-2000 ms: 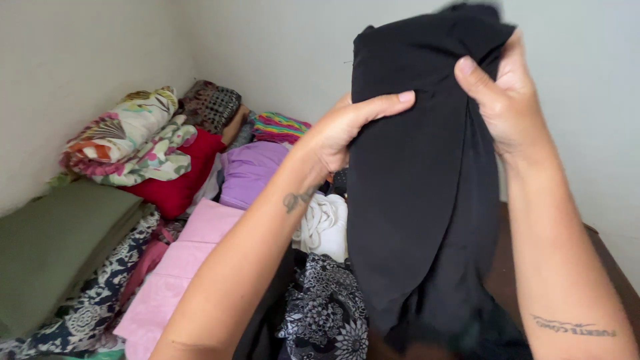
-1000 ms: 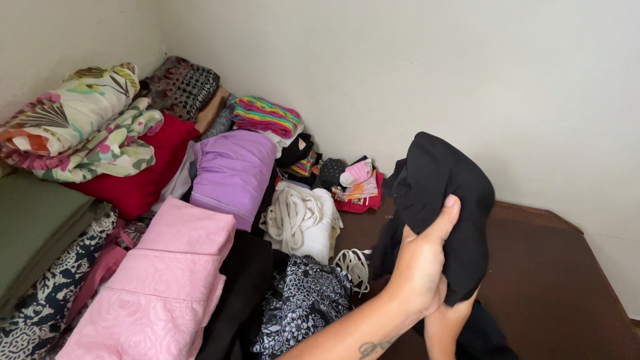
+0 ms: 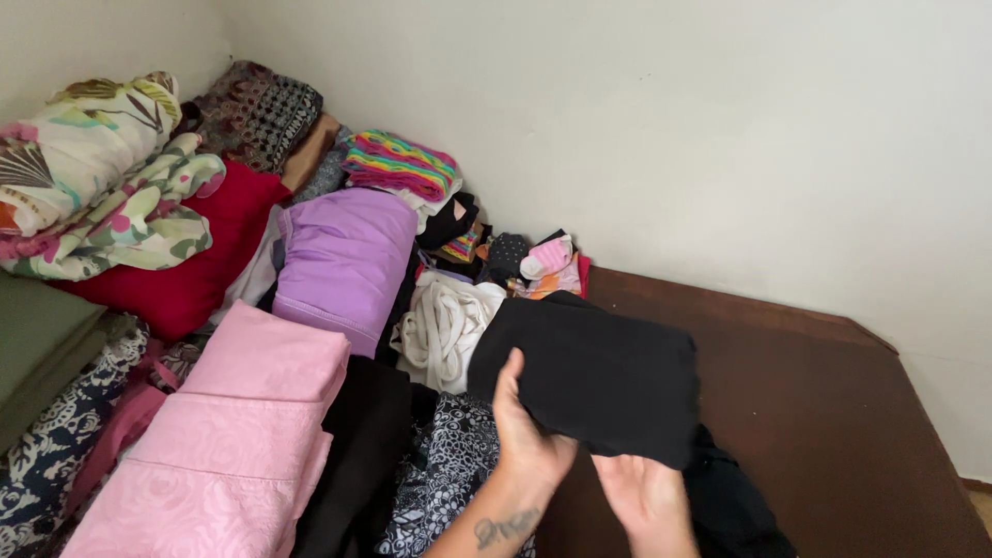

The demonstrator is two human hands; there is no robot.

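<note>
A folded black garment (image 3: 597, 372) is held up in front of me, over the brown surface. My left hand (image 3: 527, 426) grips its near left edge, the thumb on top and the fingers hidden beneath. Under the near right part lies my right hand (image 3: 643, 488), palm up, its fingertips covered by the cloth. Just left of the garment is a bundled white cloth (image 3: 446, 325) with straps. A black-and-white floral cloth (image 3: 453, 457) lies beside my left forearm. More black fabric (image 3: 732, 496) rests to the right of my right hand.
Folded pink (image 3: 232, 434), purple (image 3: 345, 263) and black (image 3: 360, 449) fabrics stand at left. Behind them are a red cloth (image 3: 209, 271), patterned bundles (image 3: 89, 155) and a striped knit (image 3: 399, 163). Small rolled socks (image 3: 549, 257) sit by the wall. The brown surface (image 3: 814, 403) extends right.
The black garment, hanging long between my hands two seconds ago, is now a compact, flat fold. Both hands are lower, with the right one beneath it. The view has shifted.
</note>
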